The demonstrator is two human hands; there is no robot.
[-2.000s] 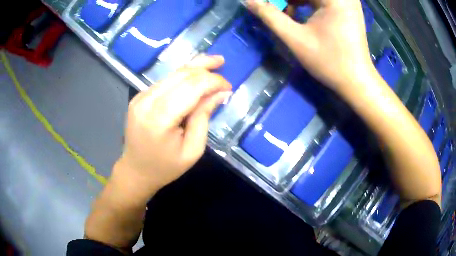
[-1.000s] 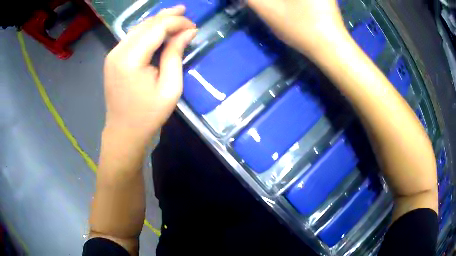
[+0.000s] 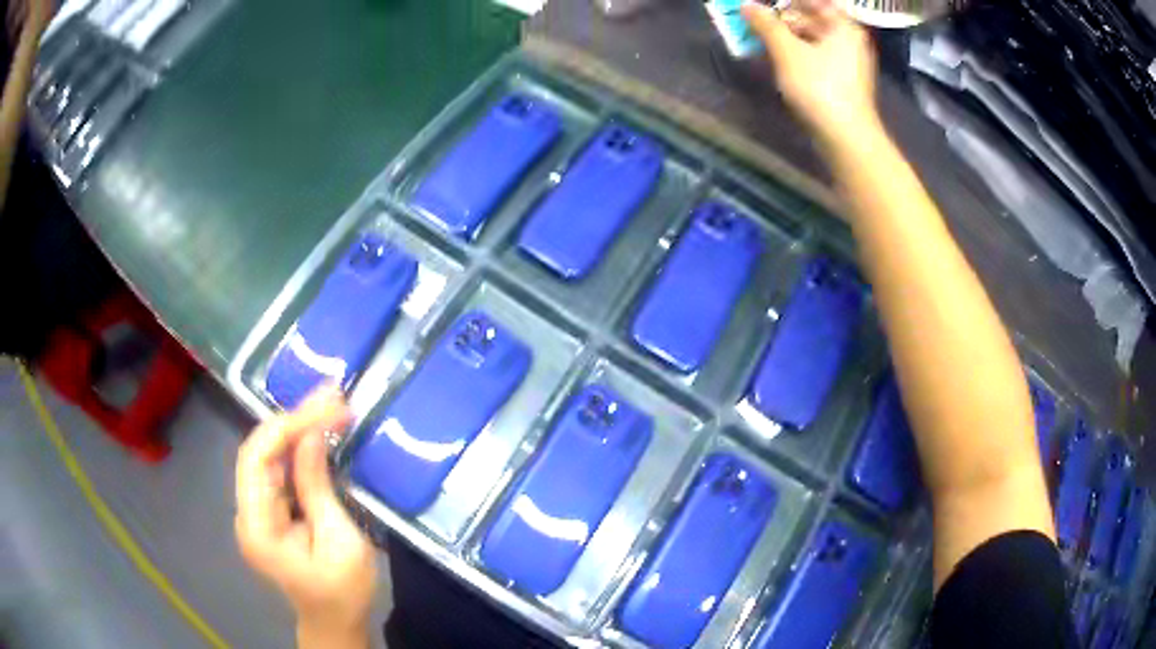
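Observation:
A clear tray [image 3: 475, 282] holds glossy blue phone cases in two rows, such as one [image 3: 444, 412] in the near row and one [image 3: 592, 200] in the far row. Dark camera holes sit at their upper ends. My left hand [image 3: 304, 507] is bare and loosely curled at the tray's near left edge, its fingertips over the lower end of the leftmost near case; nothing shows in it. My right hand [image 3: 824, 64] is stretched past the far side of the tray, its fingertips on a small teal block [image 3: 733, 25] at the top edge of the picture.
The tray lies on a green surface [image 3: 317, 114]. Another clear tray [image 3: 102, 83] is at the upper left. More blue cases [image 3: 1097, 488] are at the right. Crumpled clear plastic [image 3: 1040, 190] lies on the dark bench. A red stool [image 3: 121, 380] stands on the floor at the left.
The view now takes in more of the tray. My right hand has moved from over the cases to the dark bench beyond. My left hand is lower in the picture, at the tray's edge.

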